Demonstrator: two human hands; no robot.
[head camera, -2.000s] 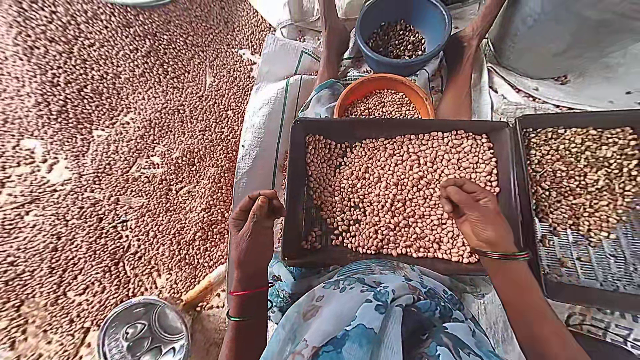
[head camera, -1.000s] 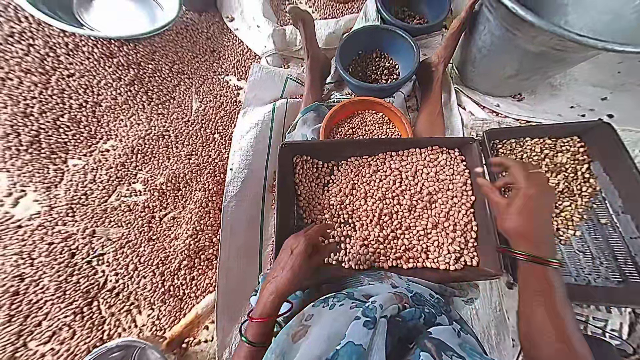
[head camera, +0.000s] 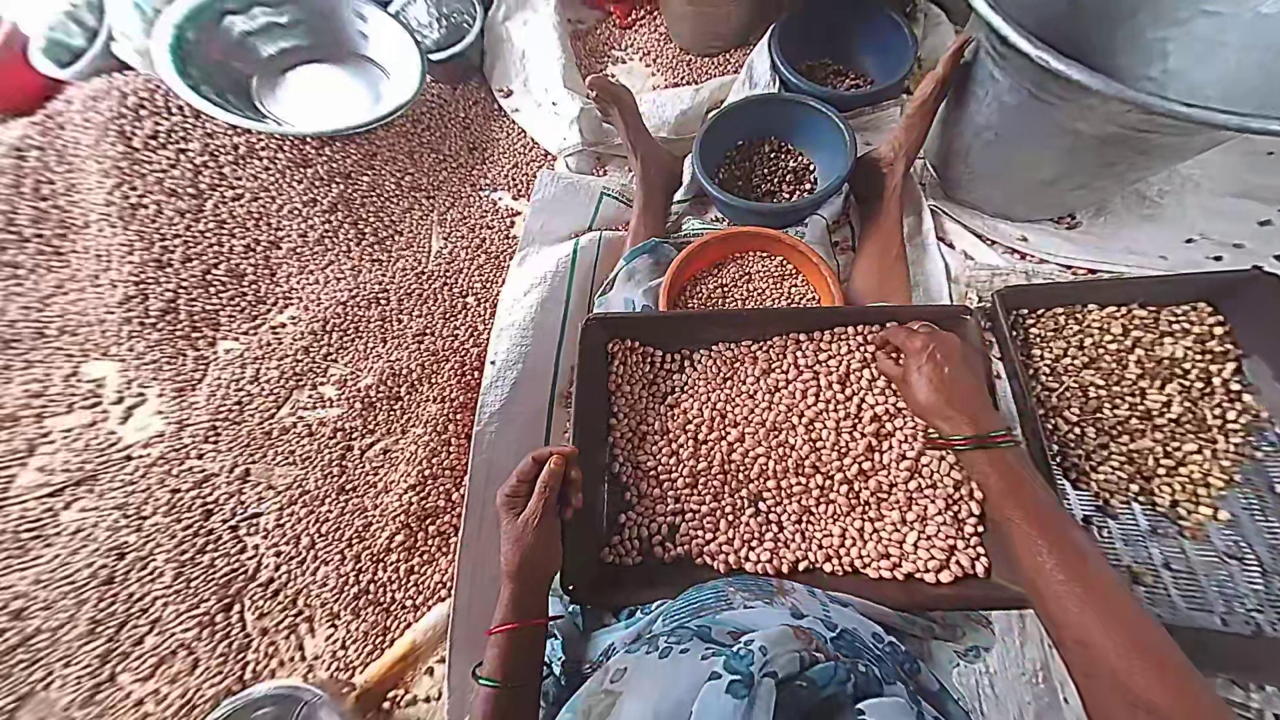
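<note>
A dark rectangular tray (head camera: 590, 420) lies across my lap, spread with pinkish-brown nuts or beans (head camera: 780, 450). At its left rim, my left hand (head camera: 540, 490) has its fingers curled, thumb against the forefinger; whether anything is pinched there cannot be made out. Over the tray's upper right corner, my right hand (head camera: 935, 370) has thumb and fingertips close together at the nuts; its fingertips are too blurred to show a held piece. Beyond the tray sits an orange bowl (head camera: 830, 285) of similar nuts. Farther on is a blue bowl (head camera: 830, 150) with darker pieces.
A second dark tray (head camera: 1020, 380) with yellowish nuts stands at right, below a large metal vessel (head camera: 1060, 140). Another blue bowl (head camera: 890, 50) is farther off. A wide spread of nuts (head camera: 250, 350) covers the floor at left, with a metal basin (head camera: 400, 80) on it.
My right hand has moved from between the two trays to the lap tray's upper right corner. My left hand has gone from the lower left corner to the left rim.
</note>
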